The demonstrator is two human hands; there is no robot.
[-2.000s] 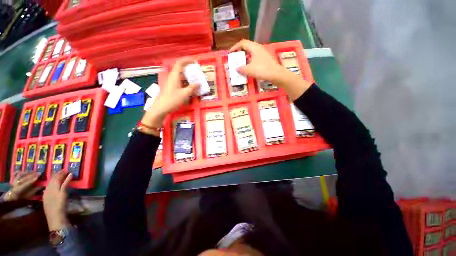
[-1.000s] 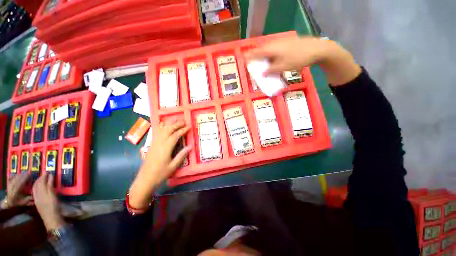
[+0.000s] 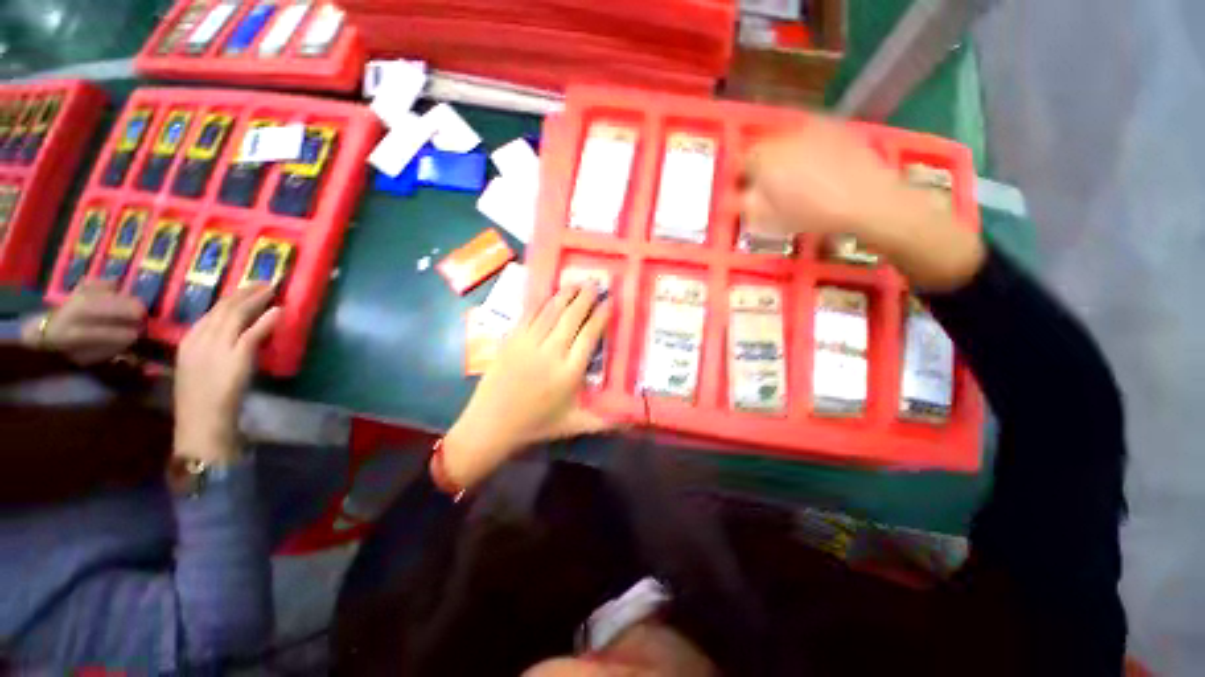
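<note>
The red phone tray lies in front of me, two rows of pockets holding phones face down. Two top-left pockets show white batteries. Several lower pockets hold phone backs with batteries fitted. My left hand lies over the lower left pocket, fingers on a dark phone back; whether it grips is hidden. My right hand is blurred over the upper row, right of the white batteries, its fingers at the third pocket; what it holds cannot be seen.
Loose white, blue and orange batteries lie left of the tray. A neighbour's tray of yellow and black phones is at left, with another person's hands on it. The red tray stack and a cardboard box stand behind.
The view has shifted, so the tray sits further right. My right hand has moved left along the upper row; the white battery seen in it is no longer visible. My left hand stays at the lower left pocket.
</note>
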